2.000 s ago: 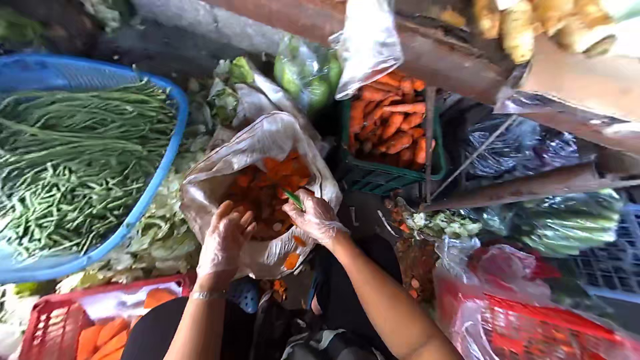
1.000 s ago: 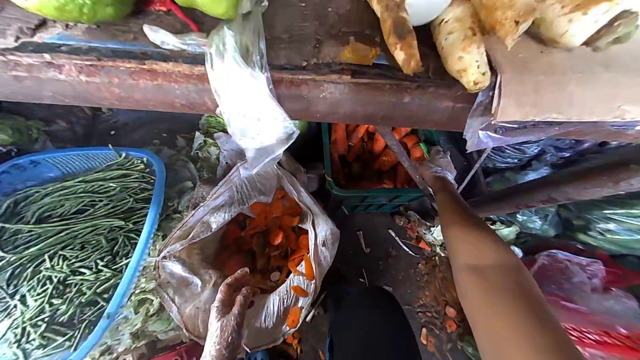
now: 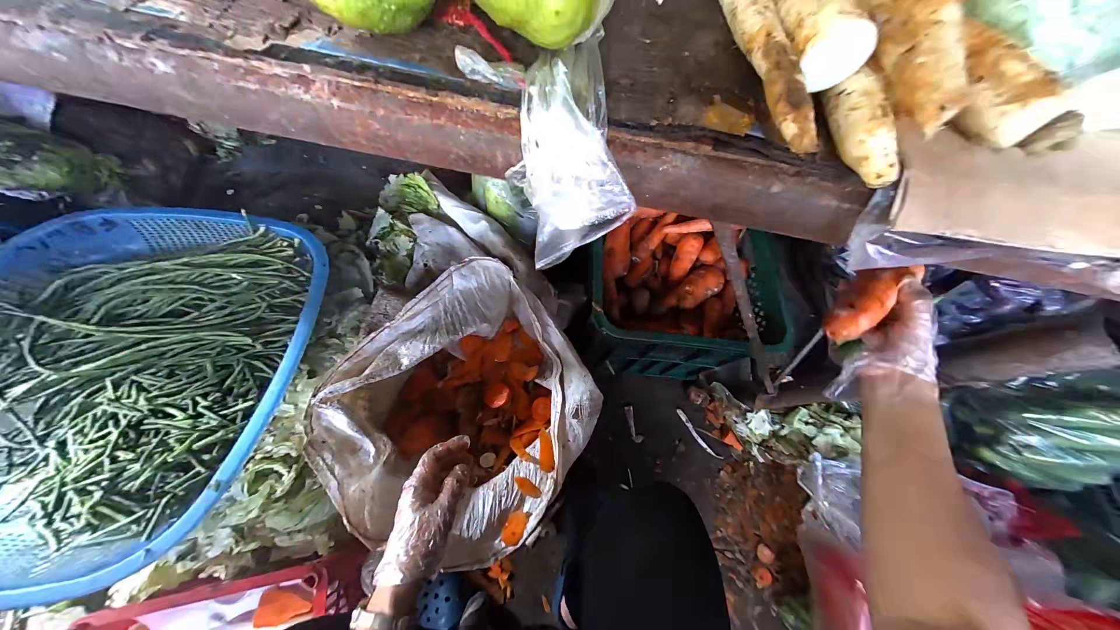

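Observation:
My right hand (image 3: pixel 901 337), in a clear plastic glove, grips an orange carrot (image 3: pixel 862 306) below the cardboard at the right; part of a green-handled tool seems to show under it. My left hand (image 3: pixel 429 507), gloved too, rests empty with bent fingers at the near rim of a white plastic sack (image 3: pixel 350 437). Inside the sack lie orange carrot pieces (image 3: pixel 497 395), and a few slices stick to its near side. A green crate (image 3: pixel 682 350) of whole carrots (image 3: pixel 687 254) stands between my hands, under the table edge.
A wooden table edge (image 3: pixel 350 114) crosses the top, with white root vegetables (image 3: pixel 862 122) and a hanging plastic bag (image 3: pixel 573 166). The blue basket (image 3: pixel 306 332) of long beans stands left. Scraps (image 3: pixel 761 516) litter the floor; bagged greens (image 3: pixel 1041 437) lie right.
My right hand has gone from the sack to the crate and then right, and now holds a carrot. My left hand stays by the sack. The view has shifted.

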